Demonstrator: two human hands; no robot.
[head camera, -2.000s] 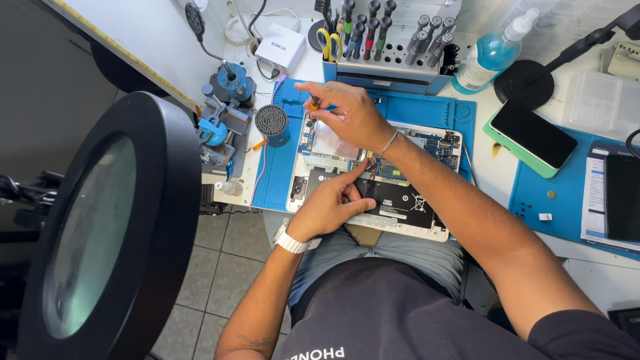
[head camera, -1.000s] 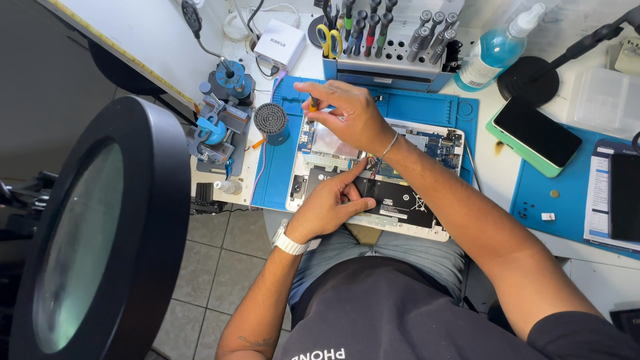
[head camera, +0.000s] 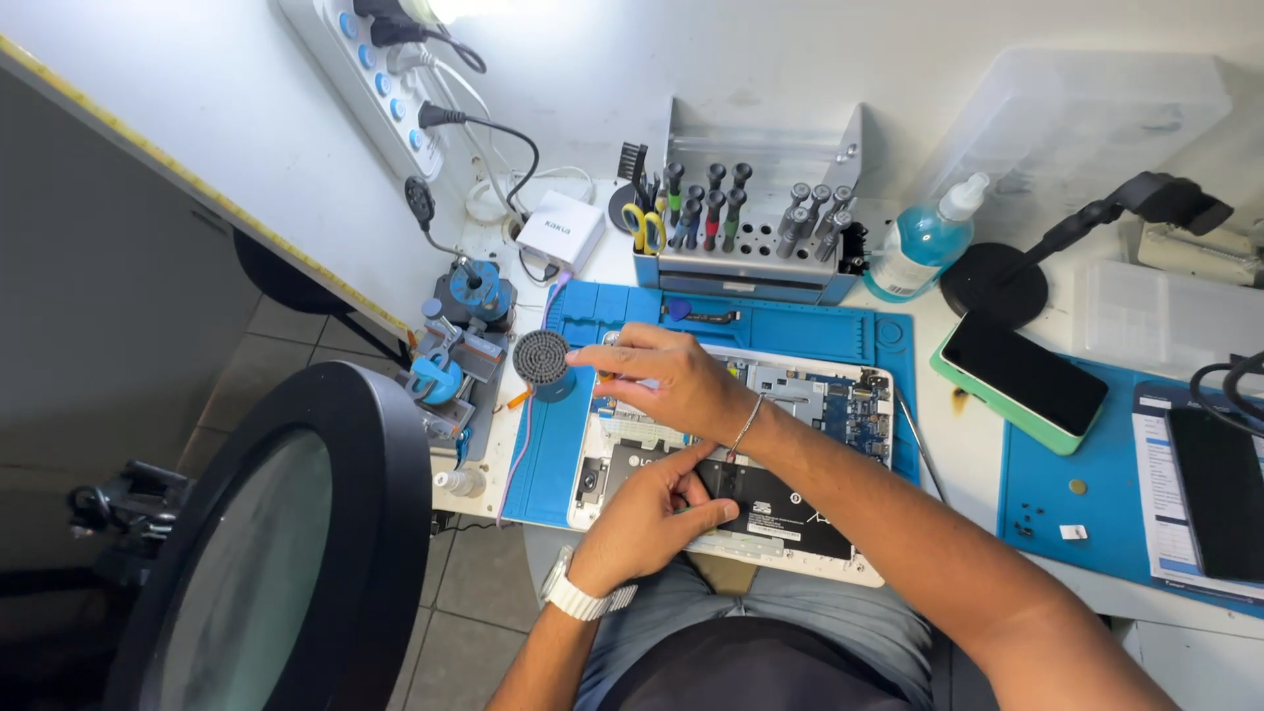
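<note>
An opened laptop with a white casing lies on a blue work mat. Its black battery pack runs along the side near my body, and blue circuit boards show at the far side. My left hand rests on the battery, thumb and fingers at its upper edge; whether it pinches anything is hidden. Above the laptop's left part, my right hand pinches a small tool with an orange part, probably a screwdriver; its tip cannot be seen. My right forearm crosses over the boards.
Beside the laptop stands a round holder with a perforated top. Behind are a screwdriver rack and a spray bottle. A magnifier lamp looms at left. A phone, small screws and a coin-like disc lie right.
The view has tilted up, showing more of the wall and power strip. My right hand has kept its hold on the small tool, and my left hand remains at the battery.
</note>
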